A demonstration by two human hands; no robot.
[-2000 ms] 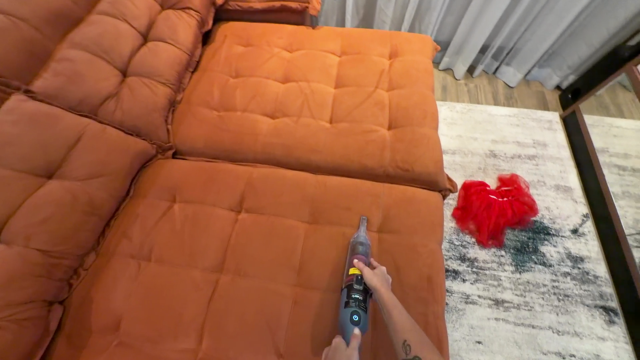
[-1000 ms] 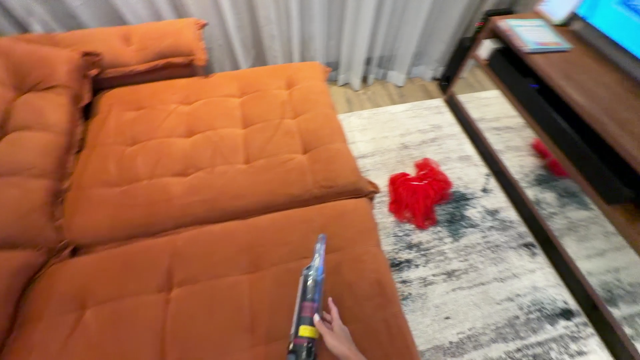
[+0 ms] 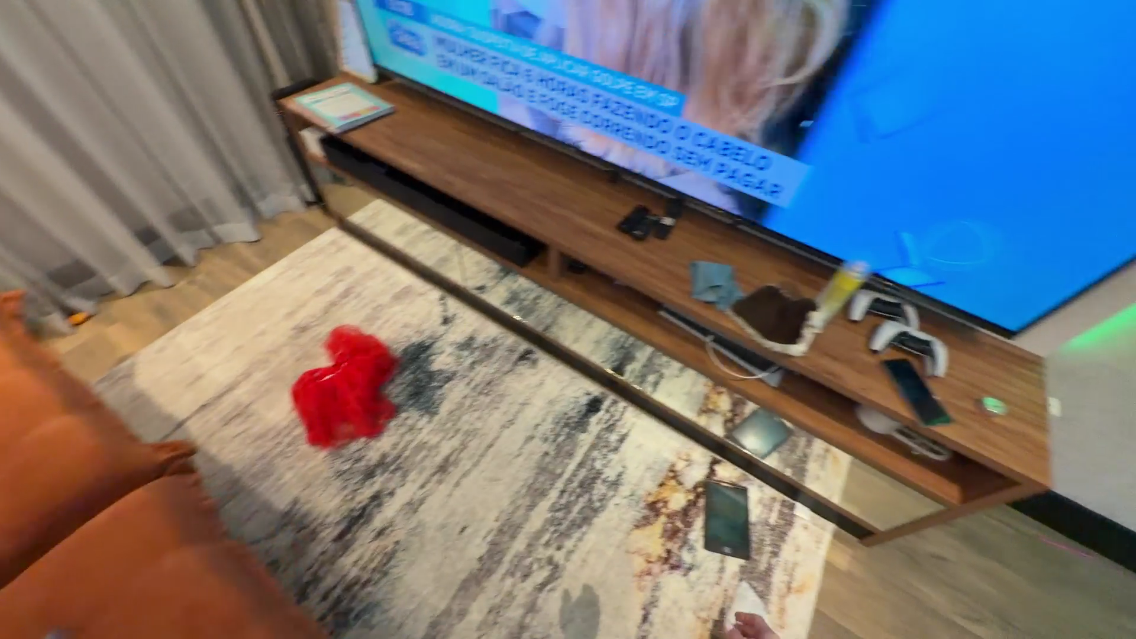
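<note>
At the bottom edge, a small patch of skin [image 3: 753, 627] shows against a white thing [image 3: 746, 598]; it is blurred and cut off, and I cannot tell whether it is my right hand or a foot. My left hand is out of view. The handheld vacuum is not plainly seen; only a small greyish spot shows at the bottom left, on the orange tufted sofa [image 3: 160, 559]. A dark tablet [image 3: 728, 520] lies on the patterned rug [image 3: 497, 497] just above the skin. Crumpled red sheer fabric [image 3: 344, 389] lies on the rug near the sofa.
A wooden TV stand [image 3: 497, 191] with a mirrored lower front crosses the view, under a lit television [image 3: 958, 151]. On it are white game controllers [image 3: 910, 344], a phone [image 3: 916, 391], a brown tray-like thing [image 3: 777, 318], a grey-blue cloth [image 3: 714, 282] and a book [image 3: 344, 106]. A grey curtain [image 3: 133, 133] hangs left.
The view has swung far right, from sofa to TV stand. The vacuum and the hands on it, plain on the sofa before, have left plain sight. The red fabric lies still on the rug.
</note>
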